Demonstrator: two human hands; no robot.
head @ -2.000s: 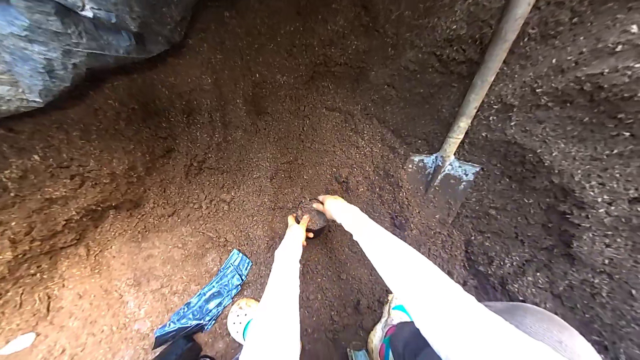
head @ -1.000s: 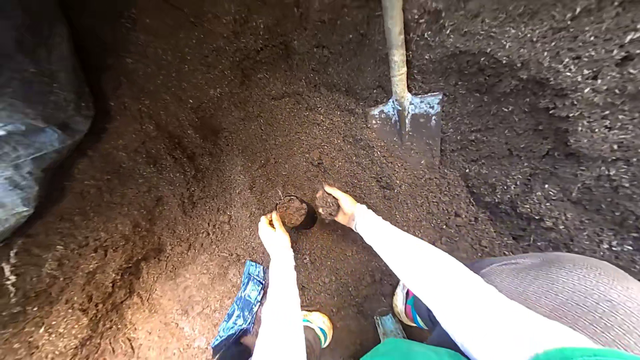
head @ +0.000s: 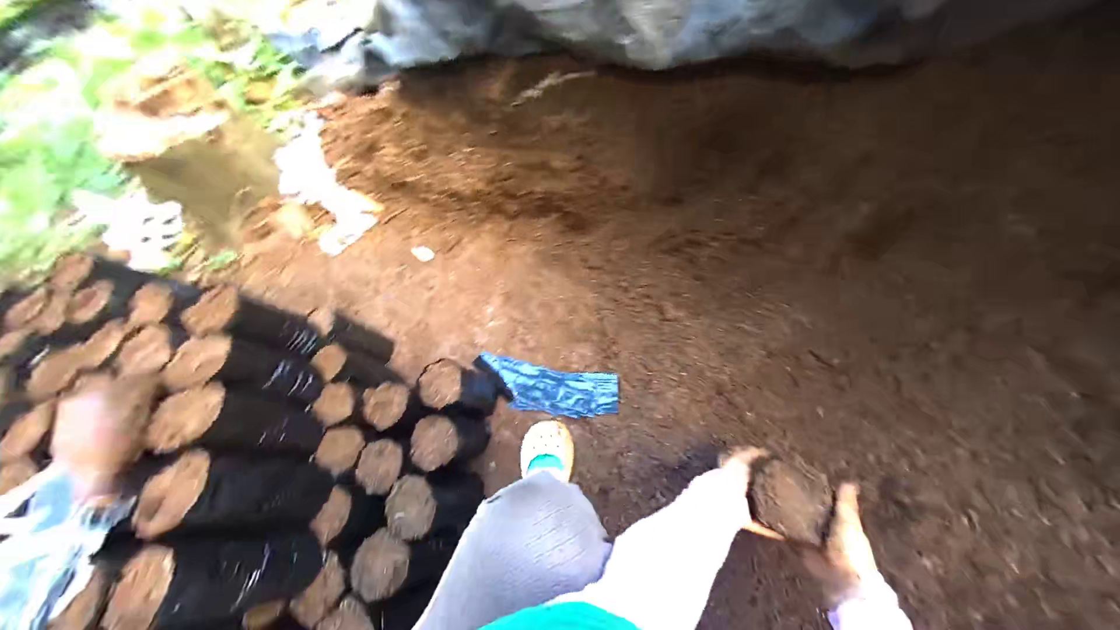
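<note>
A round, soil-filled black nursery bag (head: 792, 500) is low at the right, over loose brown soil (head: 945, 350). My left hand (head: 749, 488) grips its left side. Close to its right side is my right hand (head: 847, 534), blurred, with the thumb up; whether it touches the bag cannot be told. Many more filled black bags (head: 262, 420) lie stacked on their sides at the left, their soil ends facing up toward me. A folded blue plastic piece (head: 560, 389) lies on the ground beside the stack.
Another person's blurred hand (head: 96, 429) is over the stack at the far left. A grey plastic sheet (head: 612, 31) runs along the top. My shoe (head: 547, 448) stands between the stack and the soil. Green plants (head: 52, 149) are at the upper left.
The view has swung left, bringing the stack into sight and the shovel out. One second ago my right hand held a clump of soil beside the bag; now both hands are at the bag's sides.
</note>
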